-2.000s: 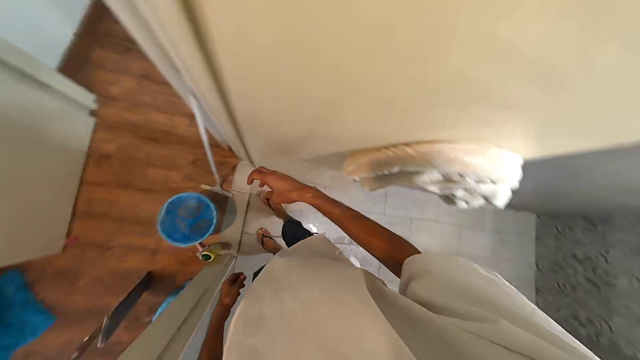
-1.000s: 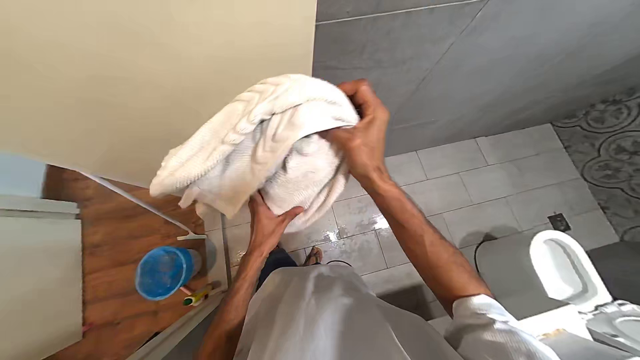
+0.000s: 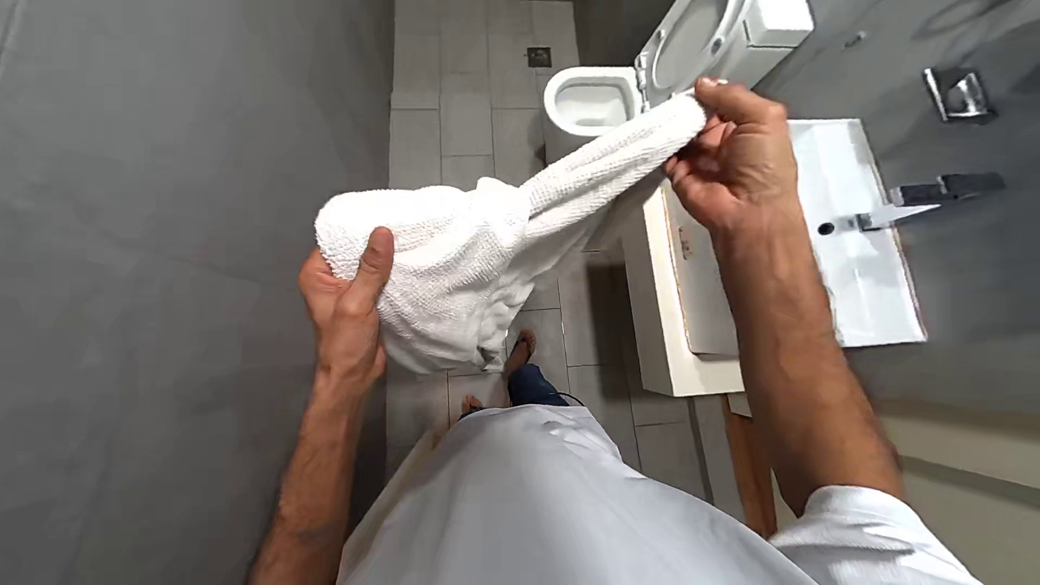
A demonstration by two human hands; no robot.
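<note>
A white towel (image 3: 455, 260) is stretched between my two hands, above the tiled floor. My left hand (image 3: 345, 305) grips its bunched, wider end, with the thumb on top. Up and to the right, my right hand (image 3: 735, 154) pinches the narrow, drawn-out end between thumb and fingers. Loose folds hang down from the middle of the cloth. Parts of the fingers of both hands are hidden behind the towel or turned from view.
An open toilet (image 3: 591, 101) stands ahead. At the right are a white washbasin (image 3: 861, 268) with a metal faucet (image 3: 894, 213) and a cabinet (image 3: 658, 301) below. A grey wall (image 3: 187, 268) runs along the left; a floor drain (image 3: 539, 57) lies ahead.
The towel hung over the door's top edge earlier; both hands then took hold of it, and now it is off the door and pulled out between them. The view has swung toward the toilet and basin.
</note>
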